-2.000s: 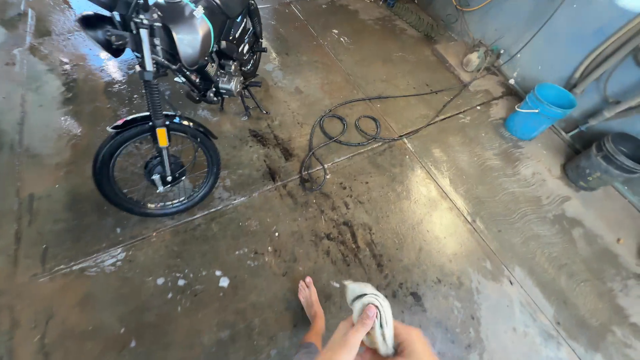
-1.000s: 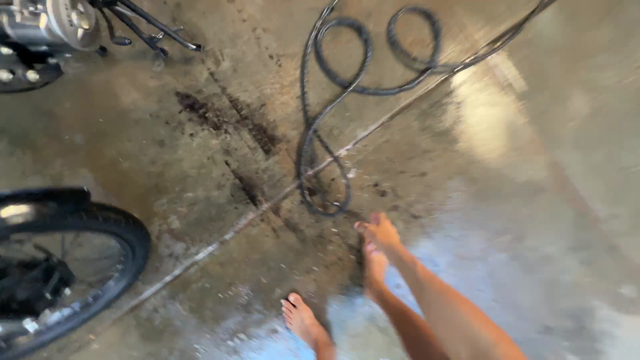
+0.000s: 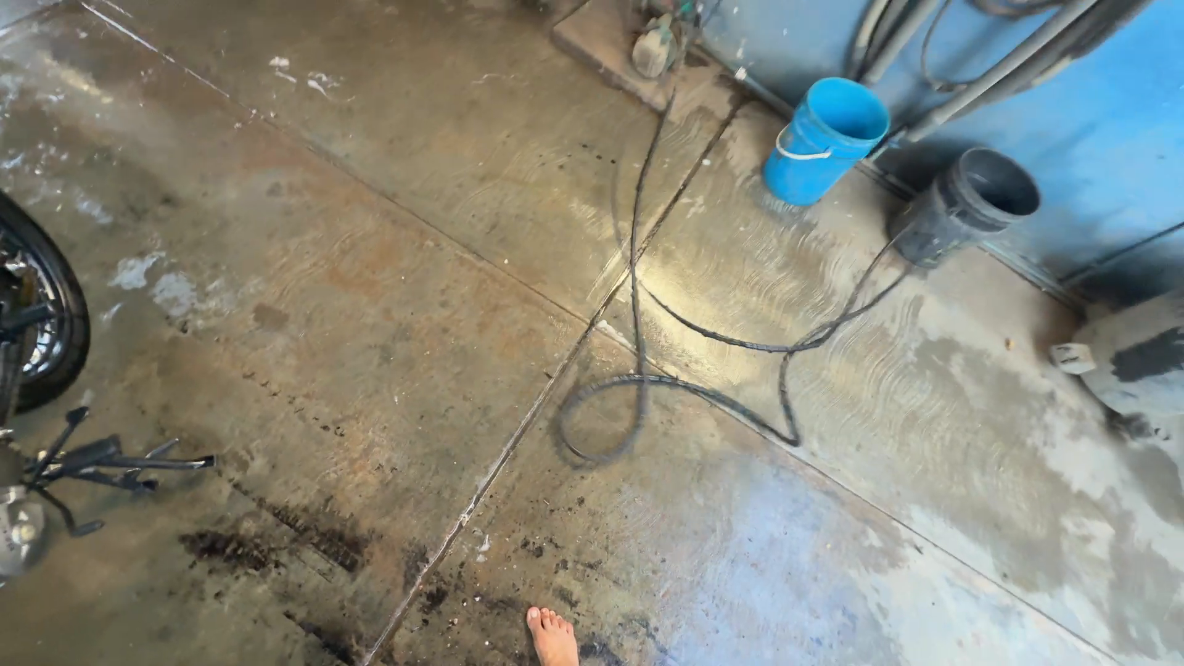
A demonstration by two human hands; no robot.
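Neither my left hand nor my right hand shows now, so what they hold is hidden. A black hose (image 3: 721,340) lies in loops on the wet concrete floor, running from the wall side toward the middle. My bare foot (image 3: 552,636) is at the bottom edge, beside dark dirt smears (image 3: 324,536). At the left edge a motorcycle is cut off by the frame; its wheel (image 3: 69,324) and its stand (image 3: 120,462) show.
A blue bucket (image 3: 805,171) with a white handle and a dark bucket (image 3: 934,222) stand by the blue wall (image 3: 1091,120). Pipes (image 3: 999,74) run along that wall. A pale rounded container (image 3: 1138,356) is at the right edge.
The view has swung toward the wall and buckets. The hose has been moved: its loops now reach toward the dark bucket. My hands and the cloth seen two seconds ago are out of view.
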